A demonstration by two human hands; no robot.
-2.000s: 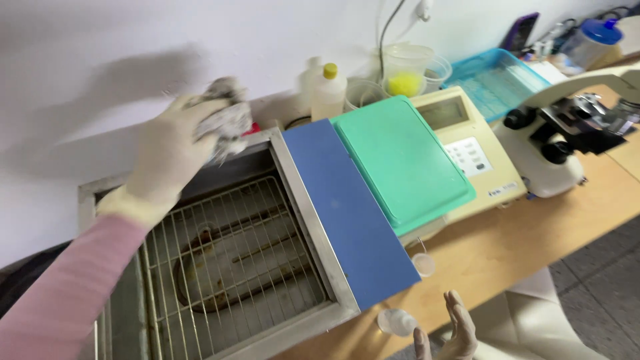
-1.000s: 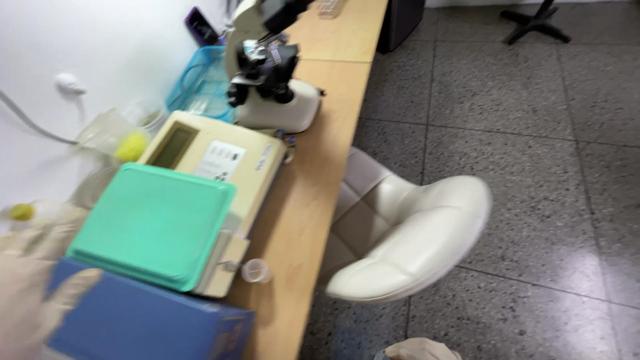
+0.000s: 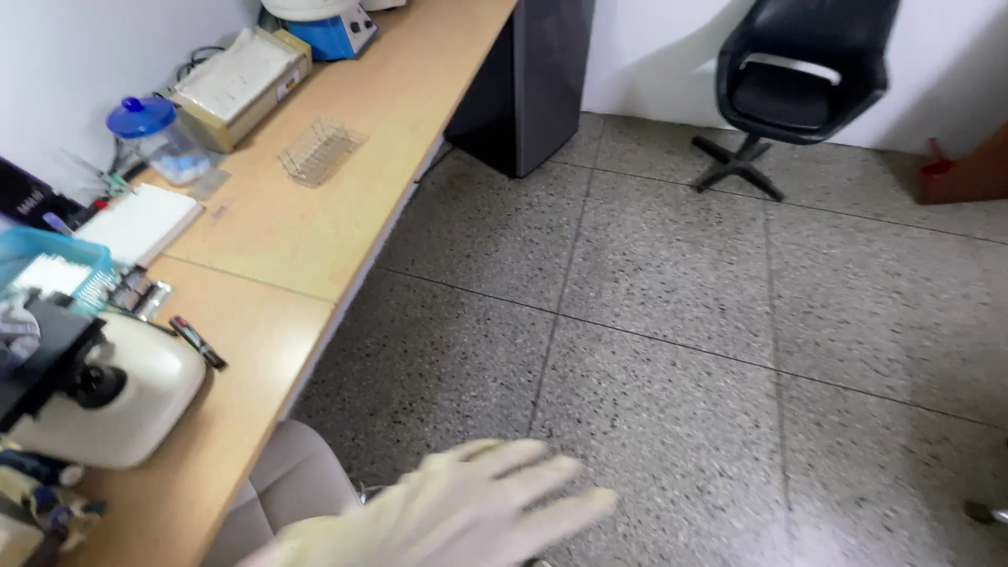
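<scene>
My left hand (image 3: 457, 508), in a pale glove, reaches in from the lower left with its fingers spread and nothing visible in them. It is blurred, over the speckled floor and beside the light padded seat (image 3: 287, 484). My right hand is out of view. To the left on the wooden bench stands a white microscope (image 3: 134, 394), cut off by the frame edge. A dark marker pen (image 3: 198, 343) lies by its base. Behind the microscope is a blue plastic basket (image 3: 94, 256) with white items in it.
Farther along the bench (image 3: 260, 260) are a white flat box or pad (image 3: 146, 224), a blue-lidded jar (image 3: 169, 150), a wire rack (image 3: 321, 150), a beige device (image 3: 240, 87) and a blue device (image 3: 335, 35). A dark cabinet (image 3: 543, 79) and a black swivel chair (image 3: 795, 98) stand beyond.
The view has swung far to the right along the bench. The crumpled white cloth my left hand held over the metal bath two seconds ago no longer shows. My right hand has left the view.
</scene>
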